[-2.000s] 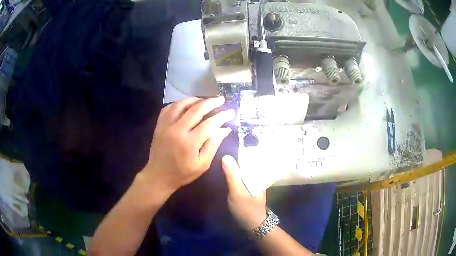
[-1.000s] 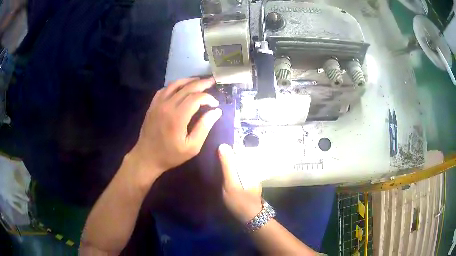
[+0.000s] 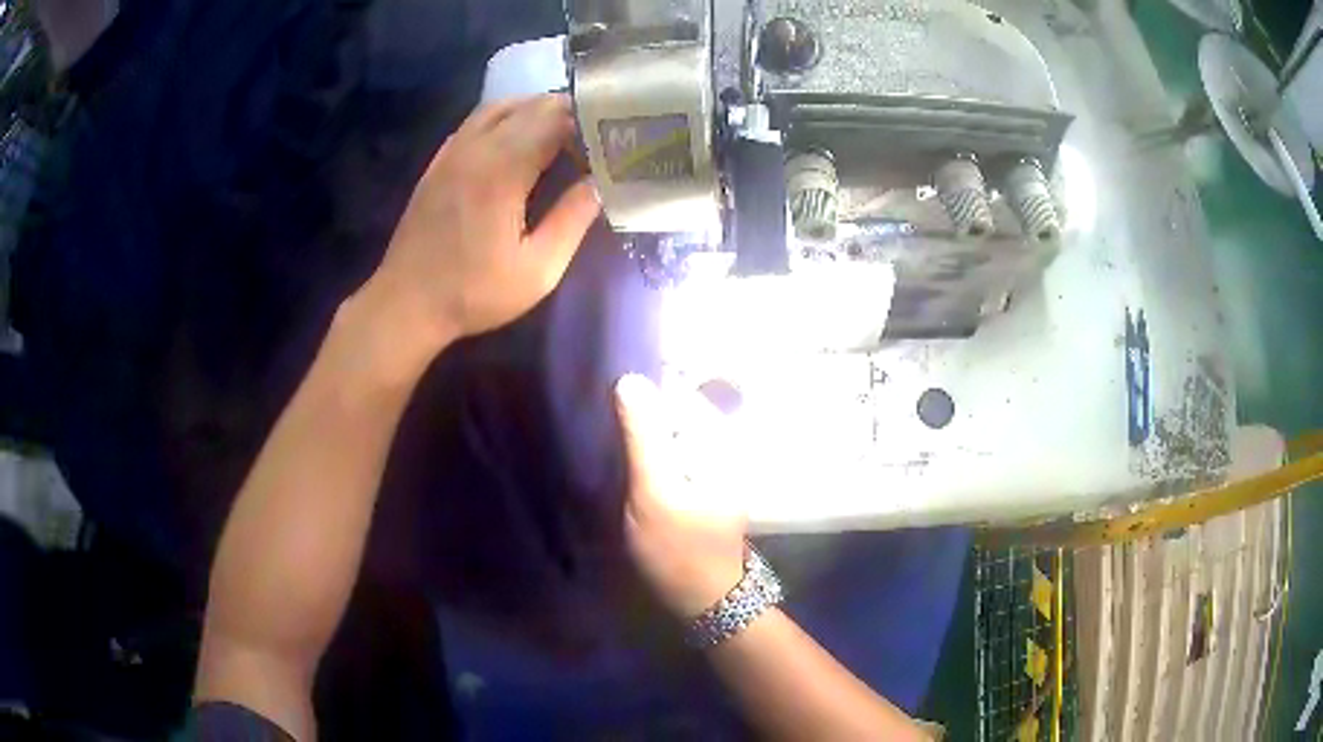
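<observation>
Dark navy fabric [image 3: 493,420] lies left of the overlock machine [image 3: 900,58] and runs down over the lap. Its edge passes by the brightly lit needle area [image 3: 665,261]. My left hand [image 3: 479,218] lies on the fabric left of the machine head, its fingertips partly hidden behind the sticker cover [image 3: 649,138]. My right hand [image 3: 675,507], with a metal watch at the wrist, is at the fabric edge below the needle area, thumb on top and fingers hidden. Glare hides the seam itself.
Ribbed tension knobs [image 3: 961,194] stand on the machine front. Blue thread snips [image 3: 1138,377] lie on the table's right side. A white disc [image 3: 1255,109] is at upper right. A yellow rail [image 3: 1161,507] and slatted pale panel [image 3: 1183,623] are at lower right.
My left hand has moved up and away from the needle area, along the left of the machine head. My right hand has shifted slightly up and left. The fabric beside the needle has shifted.
</observation>
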